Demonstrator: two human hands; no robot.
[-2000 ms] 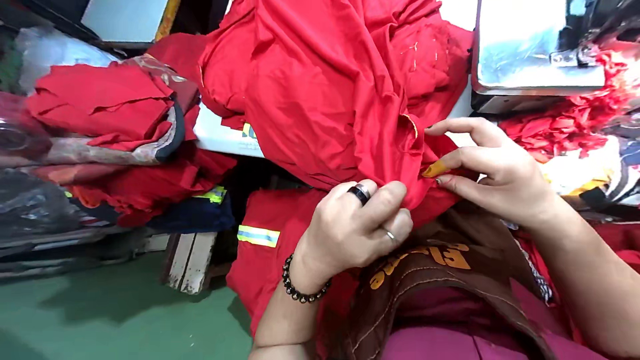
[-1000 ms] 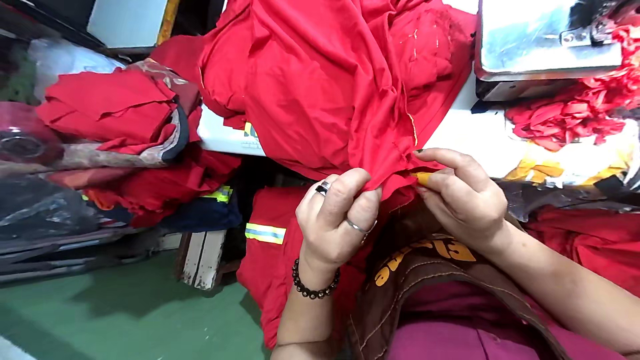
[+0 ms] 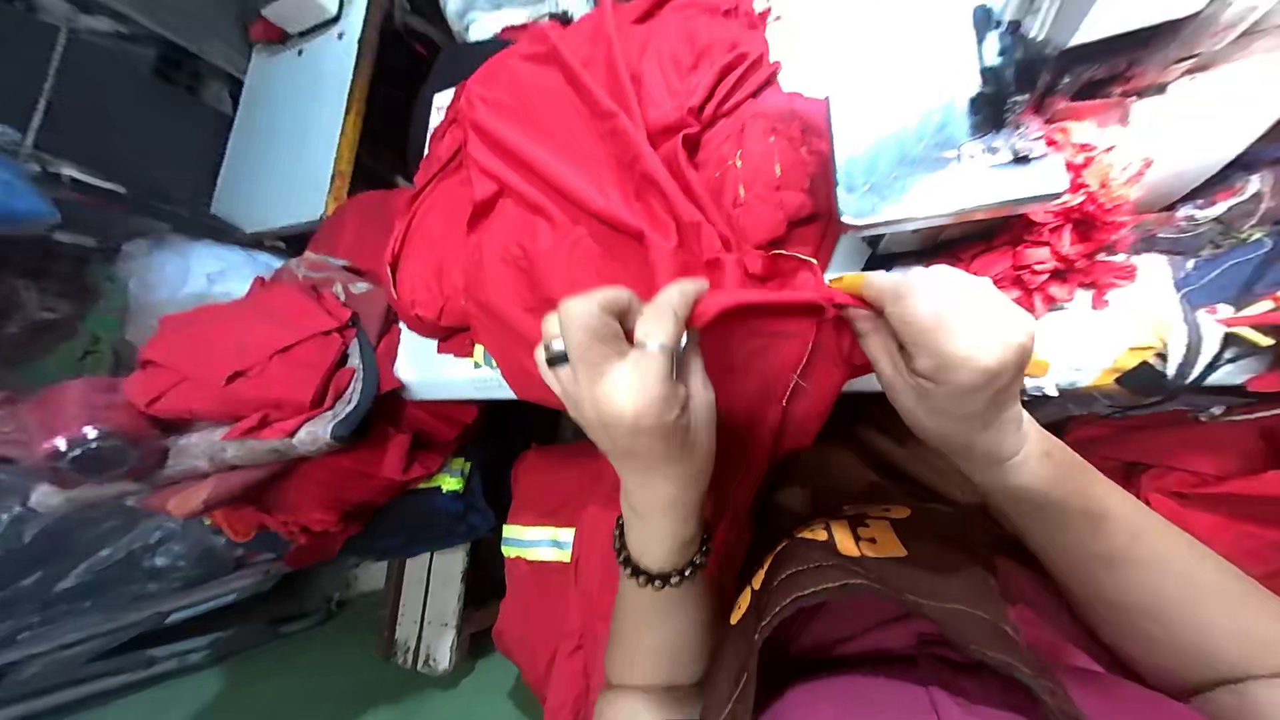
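A large heap of red fabric (image 3: 600,170) lies over the white table (image 3: 450,375) and hangs down over its near edge. My left hand (image 3: 635,375), with two rings and a beaded bracelet, pinches the folded edge of this red cloth. At the other end of the same stretched edge, my right hand (image 3: 945,355) grips the cloth between thumb and forefinger; something yellow covers the forefinger's tip. Loose pale threads show along a seam near my right hand. Below, a red garment piece with a reflective strip (image 3: 538,542) lies beside my left forearm.
Stacked red cloth (image 3: 250,350) and plastic-wrapped things stand at the left. A sewing machine (image 3: 1000,80), partly seen and blurred, is at the upper right, with a bunch of red scraps (image 3: 1070,240) beside it. A worn wooden leg (image 3: 430,610) stands at the lower left.
My hands have moved apart and now stretch the red edge between them; one second ago they were closer together. The cloth's underside with loose thread has come into sight.
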